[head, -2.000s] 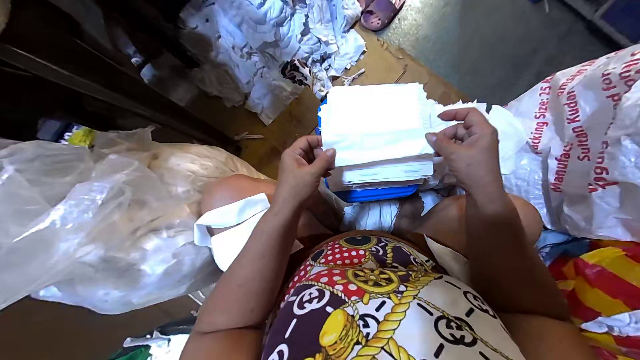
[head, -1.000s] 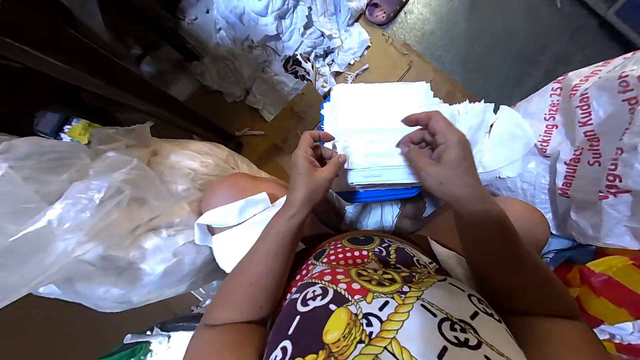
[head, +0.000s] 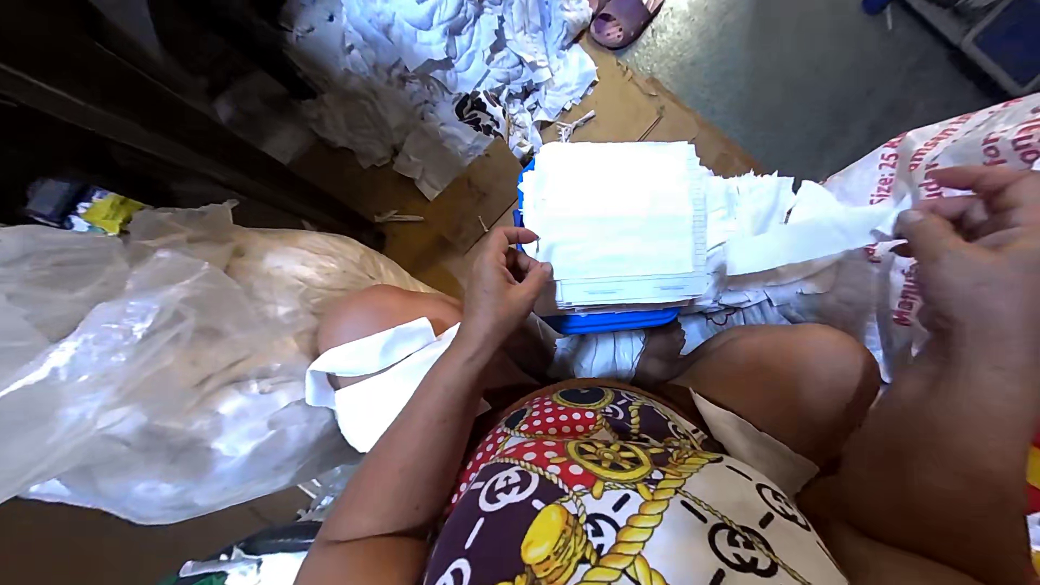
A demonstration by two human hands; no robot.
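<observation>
A stack of white fabric or paper sheets (head: 615, 213) rests on a blue plastic base (head: 613, 321) in front of my lap. At the stack's lower left edge is my left hand (head: 505, 280), thumb and fingertips close to the sheets; whether it pinches one is unclear. Out to the right, my right hand (head: 967, 236) holds the end of a thin white strip (head: 804, 236) between thumb and fingers. The strip stretches back toward loose white pieces (head: 743, 203) beside the stack. A folded white piece (head: 394, 378) lies over my left thigh.
Clear plastic bags with pale contents (head: 179, 366) fill the left side. A white sack with red print (head: 934, 162) stands at the right. White cloth scraps (head: 455, 57) are heaped beyond the stack on cardboard (head: 626, 106), near a purple clog (head: 621, 20).
My right hand has moved from the stack out to the right, now with a white strip in its fingers. My left hand remains by the stack's left edge.
</observation>
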